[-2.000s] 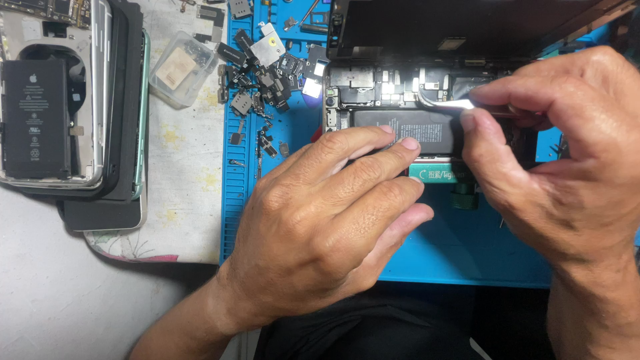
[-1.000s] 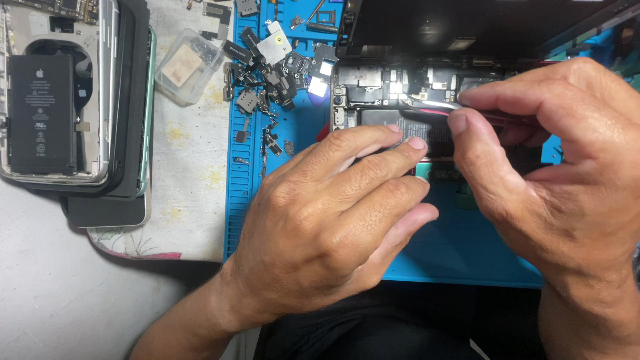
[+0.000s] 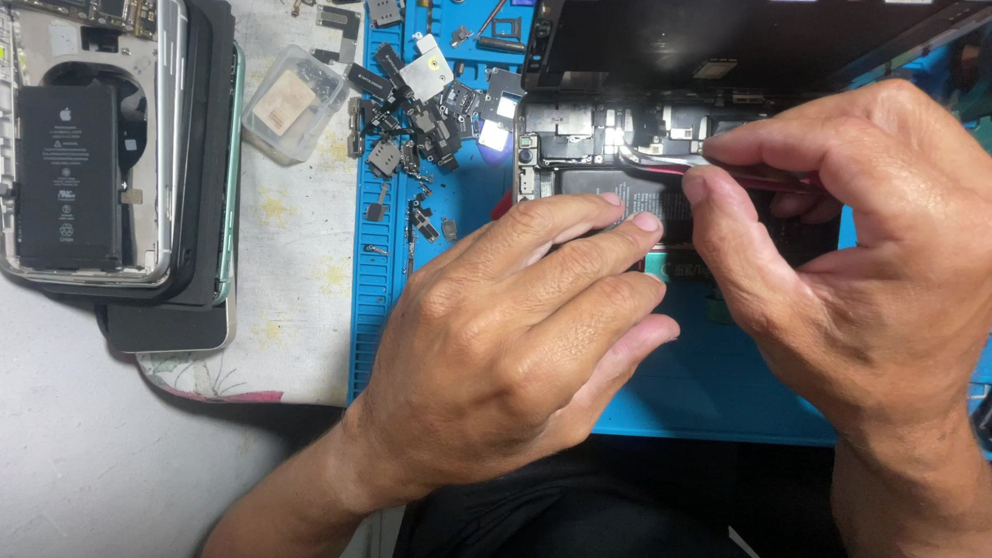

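Note:
An opened smartphone [image 3: 566, 139] lies sideways on the blue mat, its screen assembly [image 3: 659, 46] raised along the far side. My right hand [image 3: 852, 209] pinches curved-tip tweezers [image 3: 666, 161] between thumb and index finger, the tips at the metal-covered connectors just above the battery [image 3: 666, 194]. My left hand [image 3: 519, 318] lies spread, its fingertips resting on the battery and the phone's near edge. A green holder or strip [image 3: 686, 267] shows beneath the phone. Whether the tweezer tips grip anything cannot be told.
Loose small phone parts [image 3: 426, 116] are heaped on the ridged left edge of the blue mat [image 3: 480, 256]. Beside them a clear plastic box [image 3: 298, 105] stands on a patterned cloth [image 3: 302, 310]. Stacked phone housings [image 3: 167, 271], one with a loose battery [image 3: 68, 178], lie far left.
My right hand and the tweezers have moved left along the connectors since the oldest frame. My left hand has stayed on the phone in much the same pose.

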